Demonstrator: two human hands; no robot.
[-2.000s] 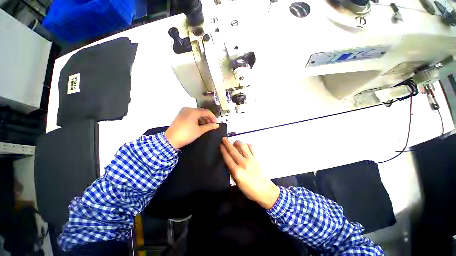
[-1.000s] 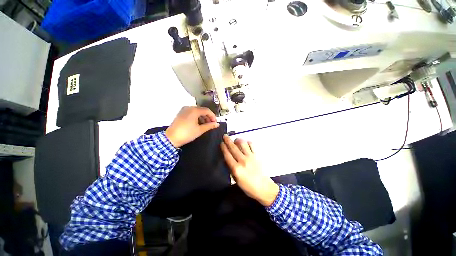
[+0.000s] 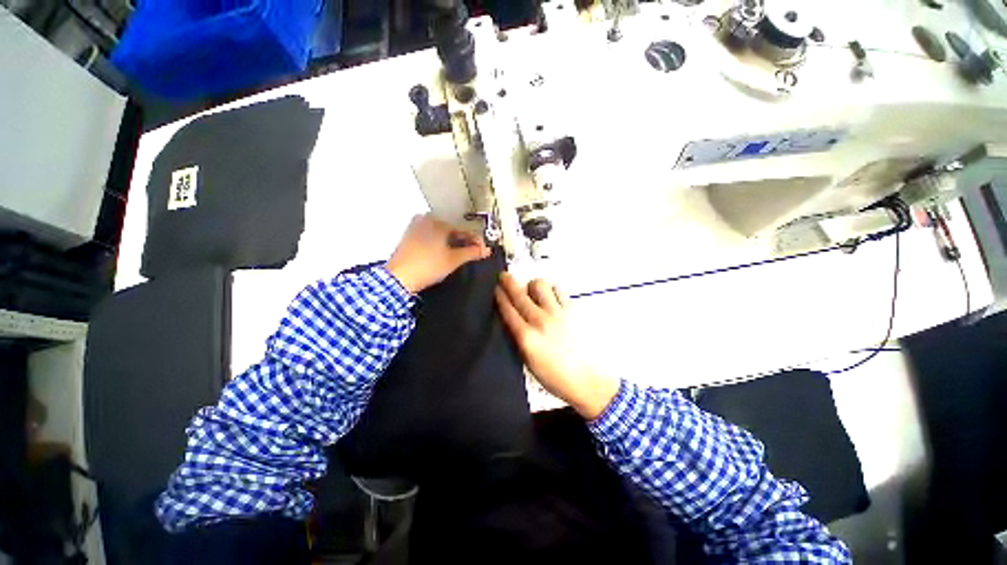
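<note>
A black fabric panel point(image 3: 442, 364) lies on the table's front edge, its top corner at the presser foot point(image 3: 493, 232) of the white sewing machine point(image 3: 640, 166). My left hand point(image 3: 434, 254) pinches the panel's top edge between thumb and fingers beside the foot. My right hand point(image 3: 549, 334) lies along the panel's right edge, fingertips just below the foot; whether it grips the edge is hard to tell. A thin dark cord point(image 3: 707, 274) runs from the right toward my right fingers. The needle point is hidden.
A labelled dark panel stack point(image 3: 230, 188) lies at the table's far left, with a plain dark stack point(image 3: 160, 364) nearer me. Another black stack point(image 3: 782, 436) lies at lower right. A blue crate point(image 3: 215, 44) stands behind the table.
Both hands and the panel's top corner have moved slightly up, closer to the presser foot. The whole view has shifted a little to the side.
</note>
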